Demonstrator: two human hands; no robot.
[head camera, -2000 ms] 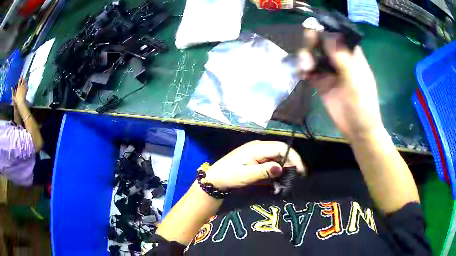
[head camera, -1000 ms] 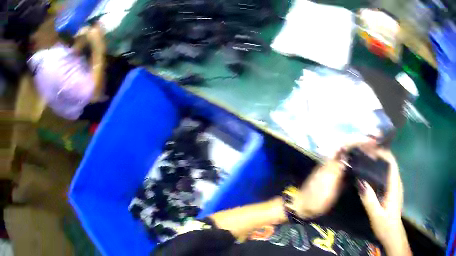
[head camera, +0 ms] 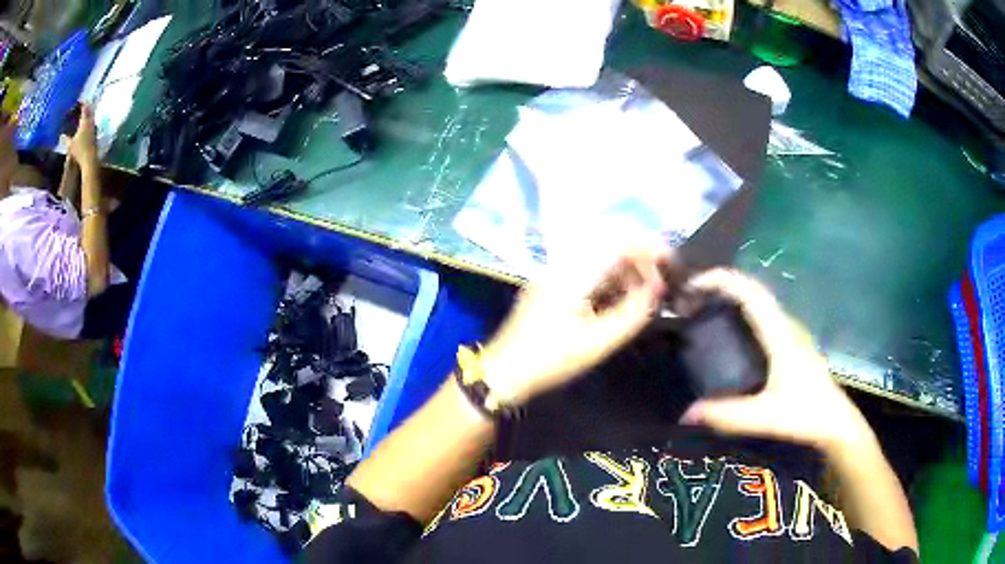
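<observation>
My right hand [head camera: 771,375] holds a black power adapter [head camera: 722,350] over the bench's front edge, in front of my body. My left hand [head camera: 590,320] is blurred and touches or nearly touches the adapter's near end; its fingers are curled around a dark part, seemingly the cord. A stack of shiny clear plastic bags [head camera: 584,182] lies on the bench just beyond my hands, partly on a dark mat [head camera: 705,121]. A tangled pile of loose black adapters [head camera: 265,88] lies at the left of the bench.
A large blue tub [head camera: 182,364] with loose adapters stands below the bench edge at left. A blue basket [head camera: 992,331] is at right. A white stack [head camera: 535,39], small white lump [head camera: 768,88] and blue-white gloves [head camera: 882,55] lie behind. A person in light purple [head camera: 44,259] is at far left.
The view has swung back from the blurred, tilted one. My two hands remain close together at the adapter; two seconds ago they were apart, with the right raised over the bench.
</observation>
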